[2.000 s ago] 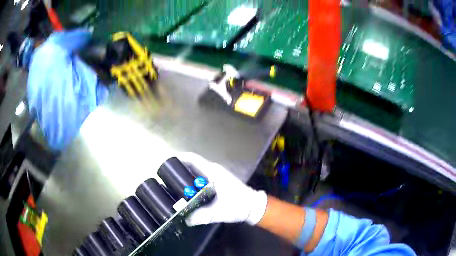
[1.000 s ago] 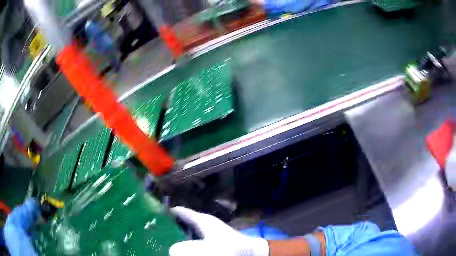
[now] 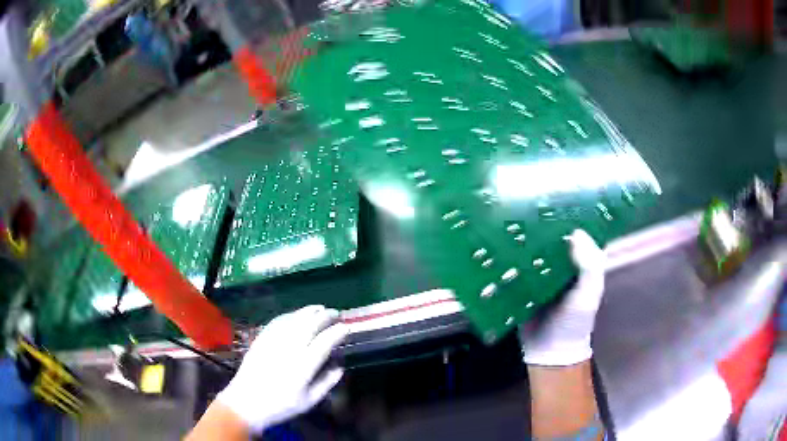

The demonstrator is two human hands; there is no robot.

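A large green circuit board (image 3: 466,129), silver solder side facing me, is held up over the conveyor, tilted and blurred. My right hand (image 3: 565,310), in a white glove, grips its near edge at the lower right; some fingers are hidden under the board. My left hand (image 3: 293,366), also gloved, is left of the board and apart from it, at the conveyor's near rail. Its fingers are slightly bent and apart, with nothing seen in them. The capacitors under the board are hidden.
The green conveyor (image 3: 708,129) carries other boards (image 3: 293,215) at left. A slanting red-orange tube (image 3: 129,237) crosses the left side. A yellow sponge (image 3: 153,377) and yellow rack (image 3: 52,375) are lower left; a small yellow-green item (image 3: 723,237) is at right.
The held board has moved from the lower left up and right over the conveyor, with my right hand on it. My left hand has come into view.
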